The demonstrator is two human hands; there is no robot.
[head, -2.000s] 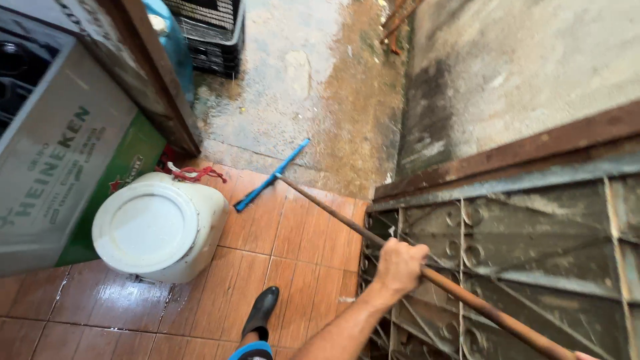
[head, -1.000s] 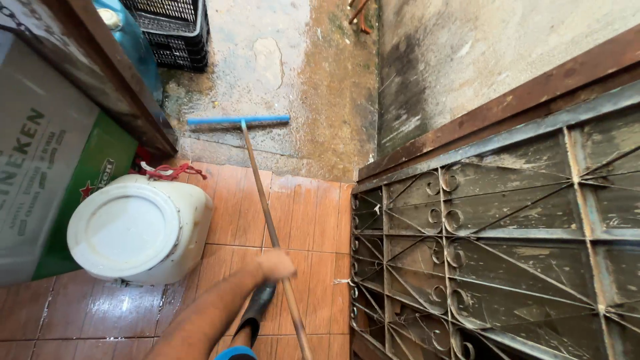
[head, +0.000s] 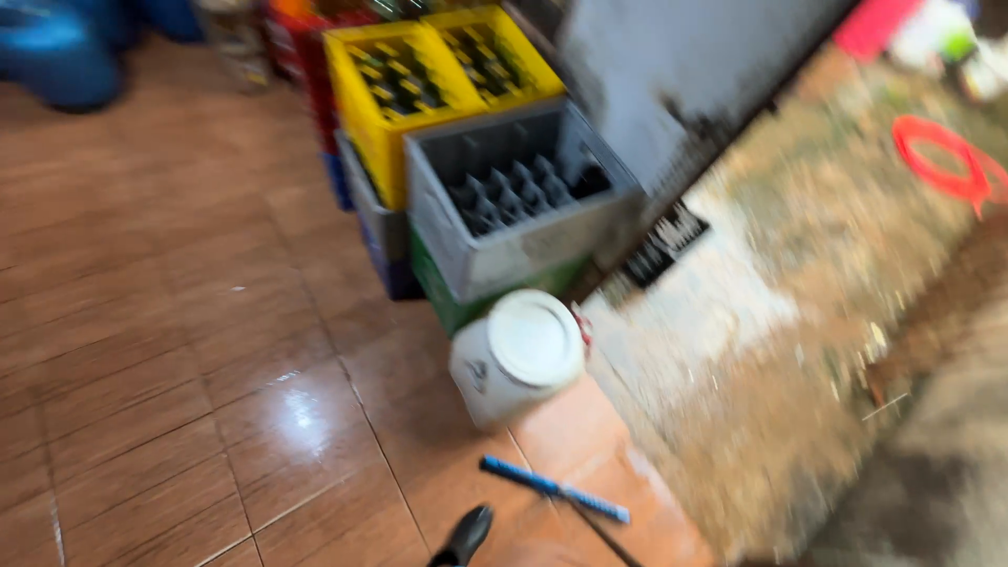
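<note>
Neither my left hand nor my right hand shows in the head view. A floor squeegee with a blue head (head: 554, 488) lies across the tiles near the bottom, its thin handle running out of the lower edge, so whatever holds it is hidden. To its left is the toe of a black boot (head: 471, 531). Just beyond the squeegee stands a white plastic drum with a round lid (head: 535, 339), a bit of red cord at its side. The picture is blurred.
Behind the drum stand a grey bottle crate (head: 520, 252) on a green one and yellow crates (head: 386, 118) of bottles. A metal door panel (head: 677, 79) leans over the threshold. Blue containers (head: 63, 63) are at upper left; an orange-red hose (head: 937, 177) lies outside.
The view has swung left onto the tiled room. The squeegee head, on the wet concrete a second ago, is now on the tiles beside the drum. The hand on the pole has left view.
</note>
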